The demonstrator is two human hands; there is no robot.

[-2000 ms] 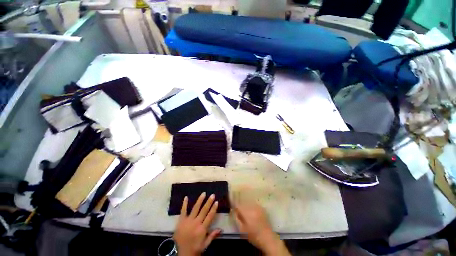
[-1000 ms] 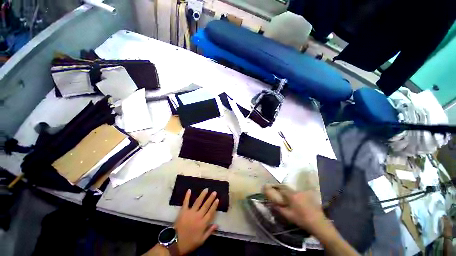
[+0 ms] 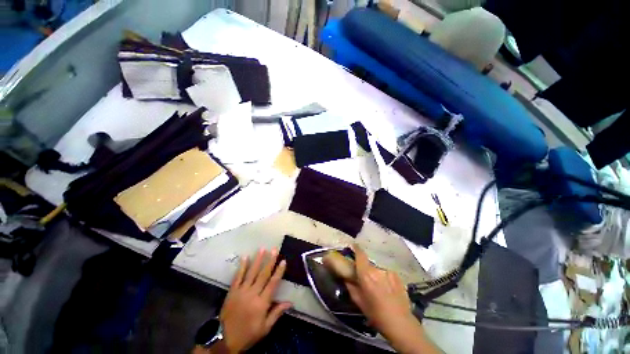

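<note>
A dark cut piece (image 3: 293, 250) lies flat near the table's front edge, its right part hidden by the steam iron (image 3: 322, 285). My right hand (image 3: 373, 285) grips the iron's tan handle, with the soleplate on the piece. My left hand (image 3: 253, 299) is open, fingers spread, its fingertips at the piece's left edge. A dark maroon stack (image 3: 329, 201) sits just behind the iron. A blacker stack (image 3: 402, 217) is to its right.
A tan cardboard piece (image 3: 169, 188) lies on a dark bundle at left. White sheets (image 3: 236, 135) lie behind it. Small snips (image 3: 440, 209) and a wrapped black object (image 3: 430, 153) are at back right. A black hose (image 3: 476, 252) runs right from the iron.
The iron in my right hand has moved left from the table onto the dark piece. My left hand has shifted from on top of the piece to its left edge. The view has turned.
</note>
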